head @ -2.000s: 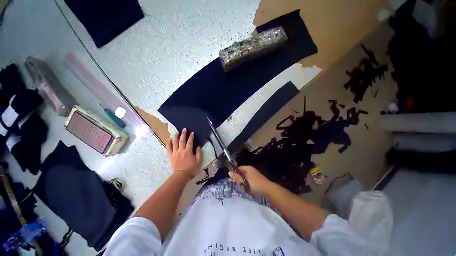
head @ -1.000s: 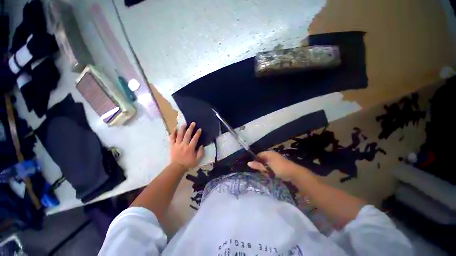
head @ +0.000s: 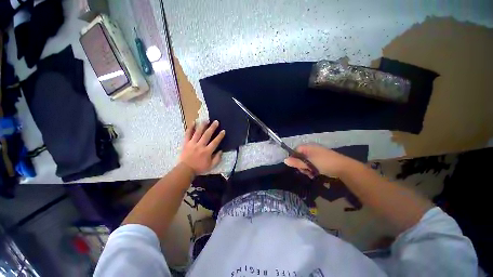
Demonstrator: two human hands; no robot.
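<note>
A black fabric piece (head: 281, 94) lies flat on the pale table, curved along its long edges. A mottled wrapped weight bar (head: 359, 81) sits on its right part. My left hand (head: 201, 149) lies flat, fingers spread, on the table and the fabric's lower left corner. My right hand (head: 319, 161) grips the dark handles of the fabric shears (head: 267, 130). The long silver blades lie over the fabric, tips pointing up and left; the blades look nearly closed. A narrow dark strip hangs from a cut at the fabric's lower edge.
Brown paper (head: 459, 108) lies under the fabric's right end. A boxed block with pinkish top (head: 113, 59) and a teal tool (head: 141, 54) are on the left. A dark garment piece (head: 62, 116) lies far left. Another black strip (head: 351, 152) lies at the near edge; scraps show below.
The view has turned and shifted, so the fabric and weight appear lower and farther right. My left hand stays at the fabric's corner and my right hand still holds the shears.
</note>
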